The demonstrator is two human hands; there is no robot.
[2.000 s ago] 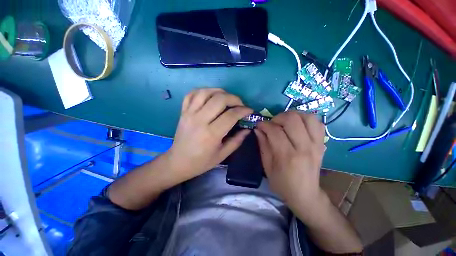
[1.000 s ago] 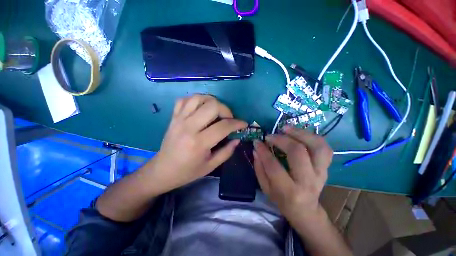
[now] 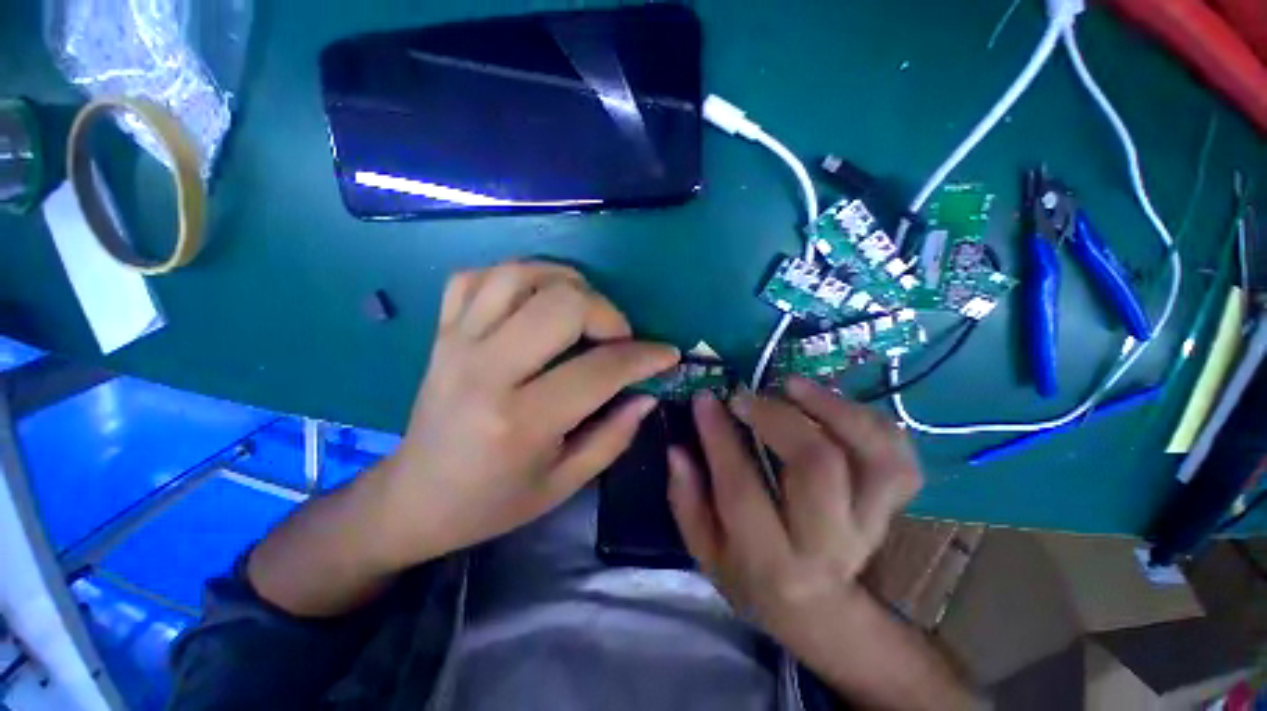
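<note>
A flat black battery unit [image 3: 642, 486] lies at the bench edge over my lap, its lower end towards me. A small green circuit board [image 3: 688, 378] sits at its upper end. My left hand [image 3: 521, 403] pinches the board's left end between thumb and index finger. My right hand [image 3: 799, 486] lies on the right side of the unit, with fingertips at the board's lower edge. The fingers cover much of the board and the unit's upper part.
A smartphone [image 3: 514, 111] lies above my hands. Several loose circuit boards [image 3: 868, 278] lie by a white cable [image 3: 959, 132]. Blue-handled cutters [image 3: 1045, 306] are at the right, a tape roll [image 3: 191, 188] and parts bag [image 3: 146, 63] at the left. A small black piece [image 3: 379, 304] lies alone.
The view has shifted and come closer to the bench. My right fingers have moved lower onto the unit, beside the board. My left hand keeps its pinch on the board.
</note>
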